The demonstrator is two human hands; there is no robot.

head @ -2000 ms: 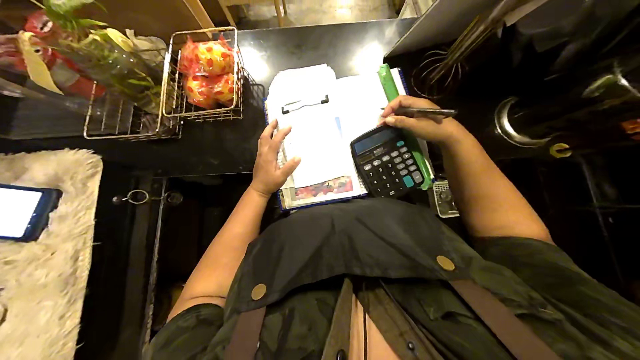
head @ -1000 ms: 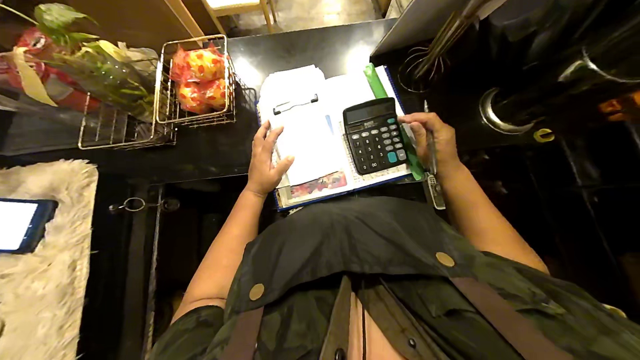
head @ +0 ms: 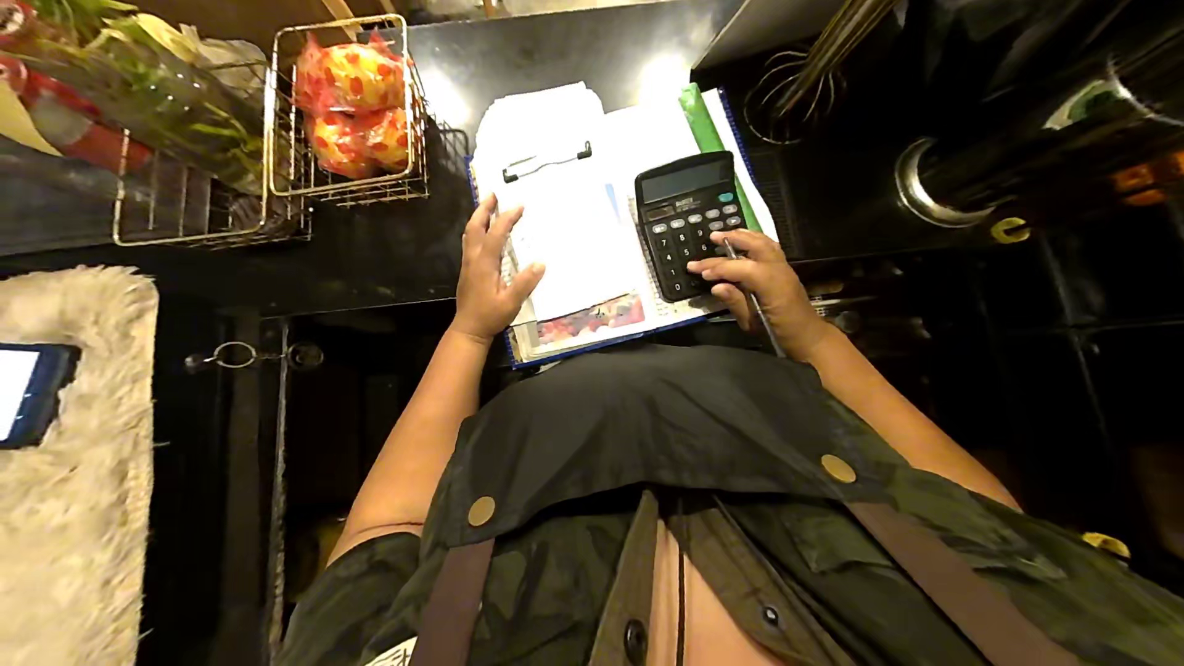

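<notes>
My left hand (head: 490,273) rests with fingers apart on the left edge of white papers (head: 573,231) held by a black clip (head: 548,162). The papers lie over an open book or folder with a blue edge (head: 603,344). A black calculator (head: 689,217) lies on its right page, beside a green strip (head: 705,125). My right hand (head: 754,277) holds a slim pen (head: 760,310) and has its fingertips on the calculator's lower right keys.
Wire baskets at the back left hold wrapped red and yellow packets (head: 356,106) and bagged greens (head: 176,102). A whisk (head: 791,97) lies right of the book. A phone or tablet (head: 32,393) sits on a fluffy mat (head: 83,518) at the far left.
The calculator was shifted and turned more upright between the first two frames. My right hand has moved from the calculator's right side onto its keys. The left hand stays on the papers.
</notes>
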